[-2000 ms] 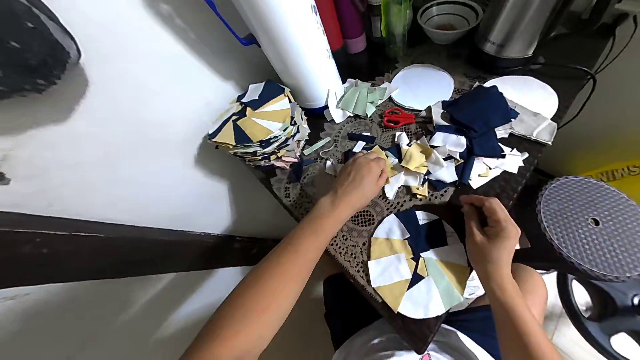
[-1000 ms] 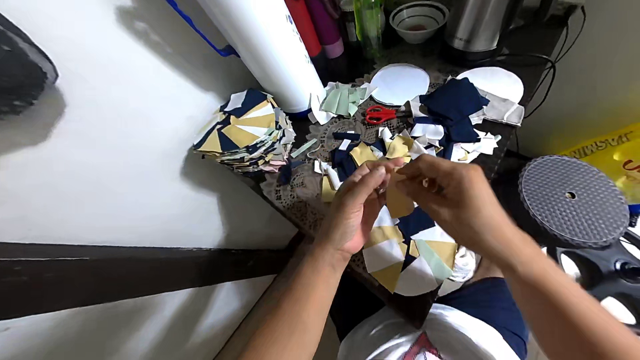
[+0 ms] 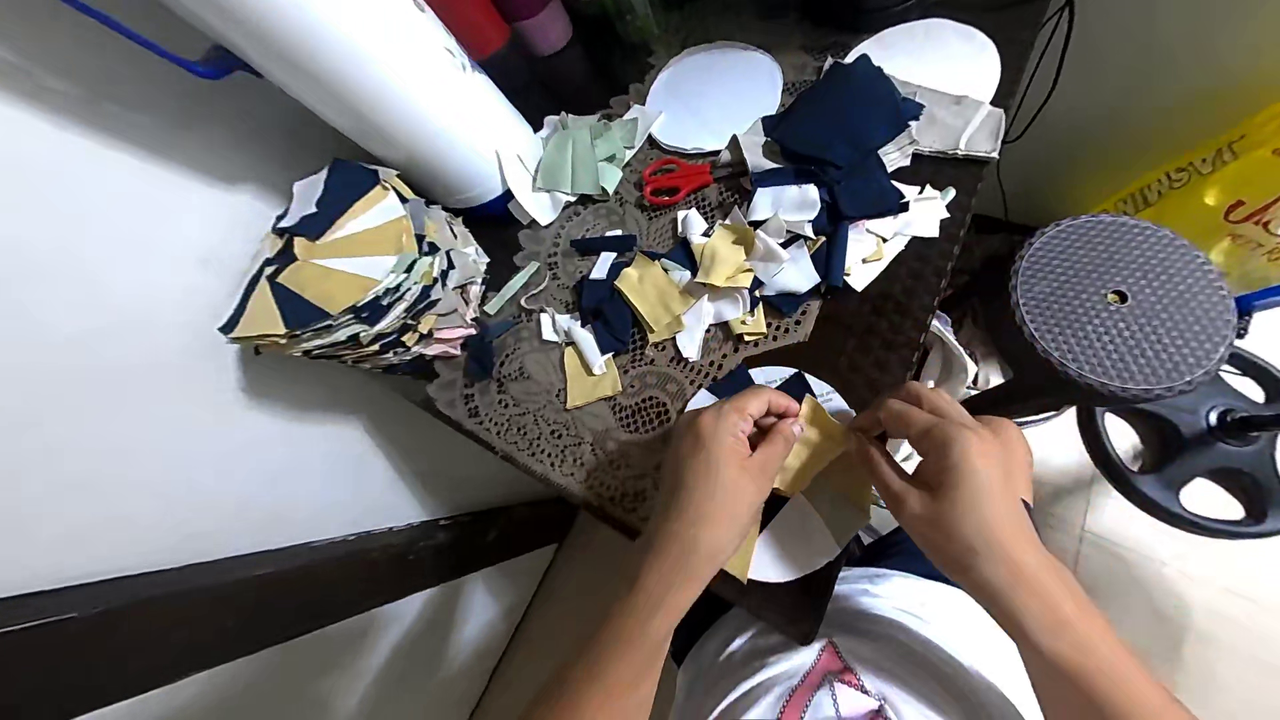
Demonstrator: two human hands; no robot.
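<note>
Between my two hands is a tan fabric scrap (image 3: 812, 446), over a round patchwork piece (image 3: 797, 540) at the table's near corner. My left hand (image 3: 722, 470) pinches the scrap's left edge between thumb and fingers. My right hand (image 3: 945, 470) has its fingertips together at the scrap's right edge. The round piece carries white, tan and navy patches, and part of its white base shows at the top; my hands hide some of it. Just beyond lie mixed loose fabric scraps (image 3: 650, 297) on a brown lace cloth (image 3: 530, 400). Red-handled scissors (image 3: 678, 181) rest behind them.
A tall stack of patchwork rounds (image 3: 345, 265) stands at the left beside a white cylinder (image 3: 400, 100). Folded navy fabric (image 3: 845, 125), green scraps (image 3: 582, 160) and two white rounds (image 3: 715, 97) (image 3: 935, 58) lie farther back. A round textured black disc (image 3: 1120, 305) is at the right.
Two seconds ago my hands were apart, the left at the scraps; now they meet over the round piece with a tan scrap. The view has moved closer to the table.
</note>
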